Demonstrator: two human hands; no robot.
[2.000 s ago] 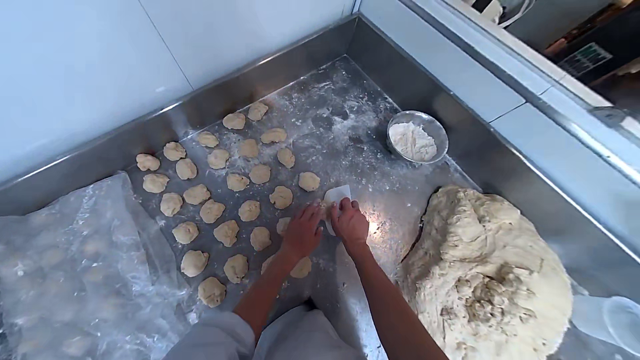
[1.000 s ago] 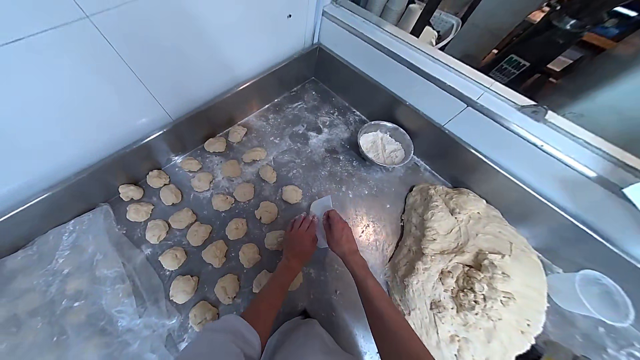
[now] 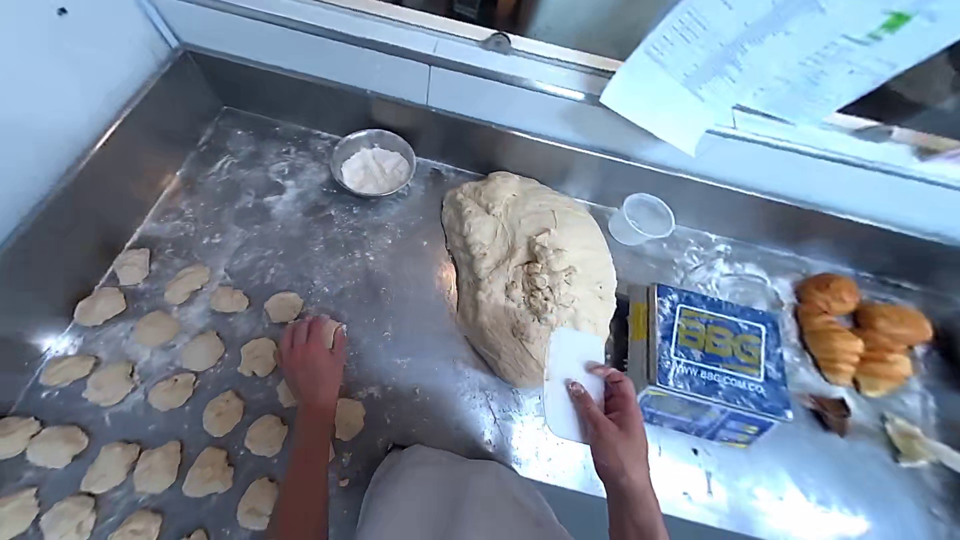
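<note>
My right hand [image 3: 611,409] grips a white plastic dough scraper [image 3: 568,379], its upper end over the lower edge of a large dough mass [image 3: 536,274]. My left hand [image 3: 311,360] is at the right side of the dough pieces, with a bit of dough showing between thumb and fingers; how firmly it is held cannot be told. Several flattened dough pieces [image 3: 223,413] lie in loose rows on the floured steel worktop [image 3: 390,307]. A metal bowl [image 3: 373,135] with white flour [image 3: 375,170] stands behind, left of the dough mass.
A clear plastic cup [image 3: 641,219] lies behind the dough mass. To its right are a blue box scale [image 3: 720,352], baked rolls [image 3: 829,292], and a brush-like tool [image 3: 911,442]. A raised steel rim [image 3: 525,154] borders the worktop. Paper sheets [image 3: 720,67] hang at the upper right.
My hands, together on the worktop a second ago, are now apart. The right one has moved right to the dough mass with the scraper. The view has swung right.
</note>
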